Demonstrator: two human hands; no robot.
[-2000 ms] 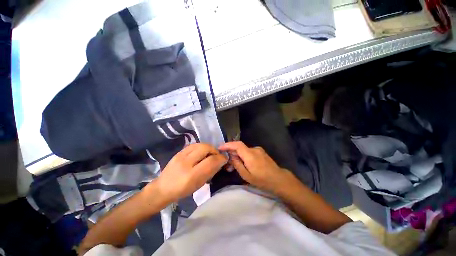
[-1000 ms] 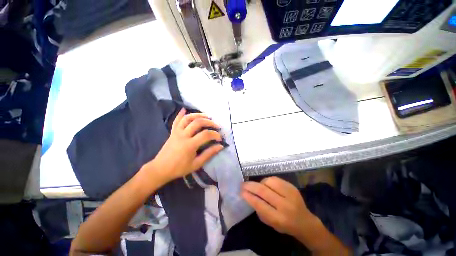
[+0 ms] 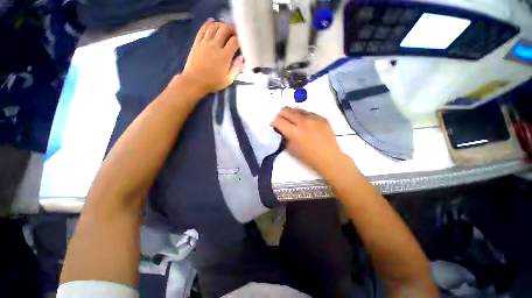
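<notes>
A dark trouser panel (image 3: 192,169) lies over the table and hangs off its front edge. A pale pocket bag (image 3: 239,189) with dark strips lies along its right side. My left hand (image 3: 214,55) rests on the dark cloth left of the machine head, fingers curled at the cloth. My right hand (image 3: 303,131) pinches the pocket bag's right edge, where a dark strip curves down. The presser foot area (image 3: 284,81) is above and between my hands, blurred; I cannot tell if cloth lies under it.
A white sewing machine (image 3: 361,35) stands at the top. A grey half-oval pocket piece (image 3: 373,110) lies right of the needle. A smartphone (image 3: 479,125) lies on a beige tray. A measuring tape (image 3: 402,185) runs along the table front. Mixed cloth lies below the table.
The cloth has moved up towards the machine and lies spread flatter, its pale part beside the needle area. My left hand has moved forward; my right hand has come up from the table edge.
</notes>
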